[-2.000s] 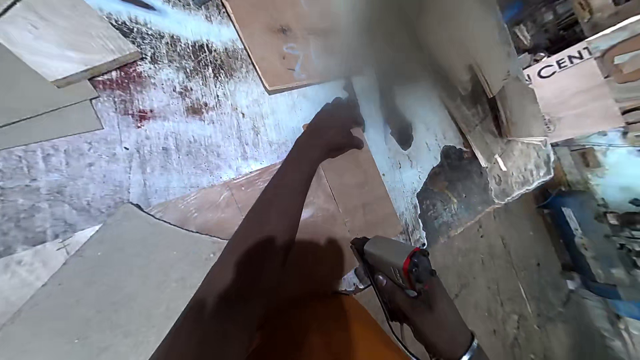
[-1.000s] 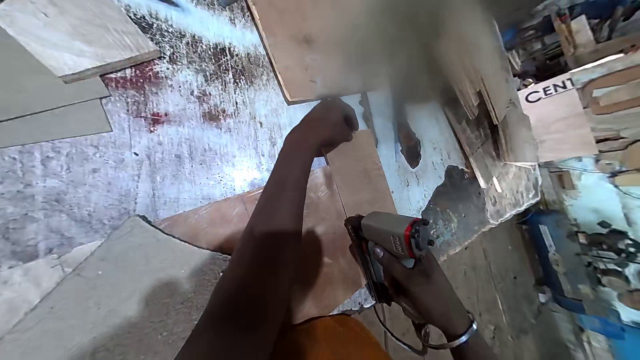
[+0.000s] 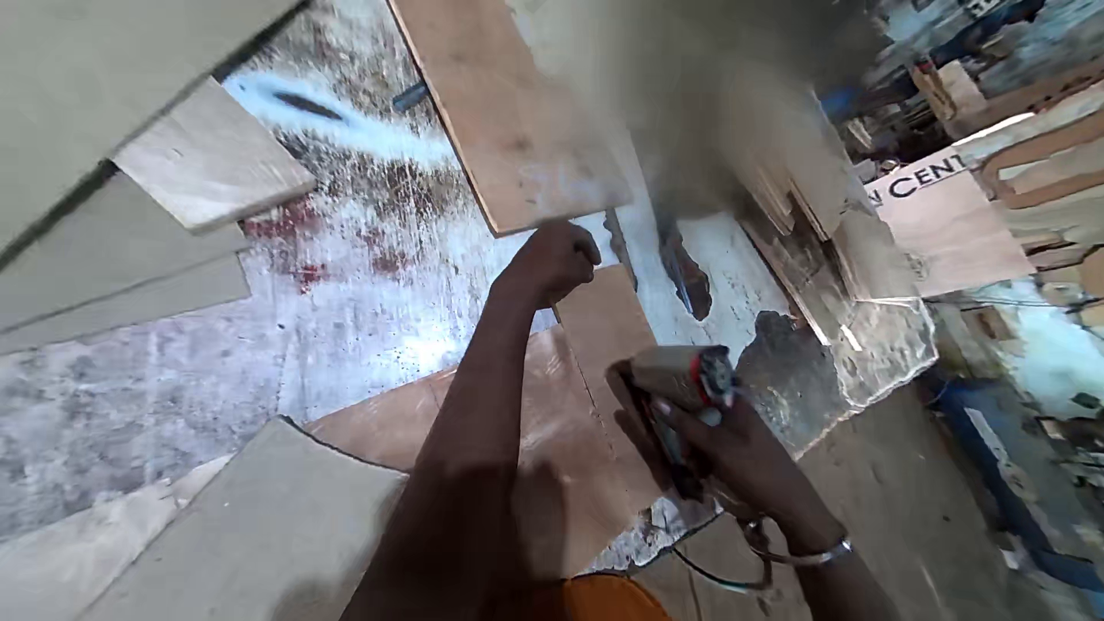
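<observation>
My left hand is curled and rests at the far end of a narrow plywood strip, just below the lower edge of a larger plywood panel; whether it pinches anything is hidden. In my right hand is a pneumatic stapler or nailer with a red ring at its round end, held over the right part of the strip. A hose or cord hangs from its lower end. Under both lies a wider reddish plywood sheet, against the strip along a seam.
A curved grey board lies at the lower left, with more boards and a pale wood block at the upper left. Scrap wood sits at the right near the worktable's broken edge. A dark blur covers the top centre.
The view has shifted, with more boards showing at the upper left. My right hand still holds the tool, now tilted differently over the strip. My left hand stays near the panel's lower edge.
</observation>
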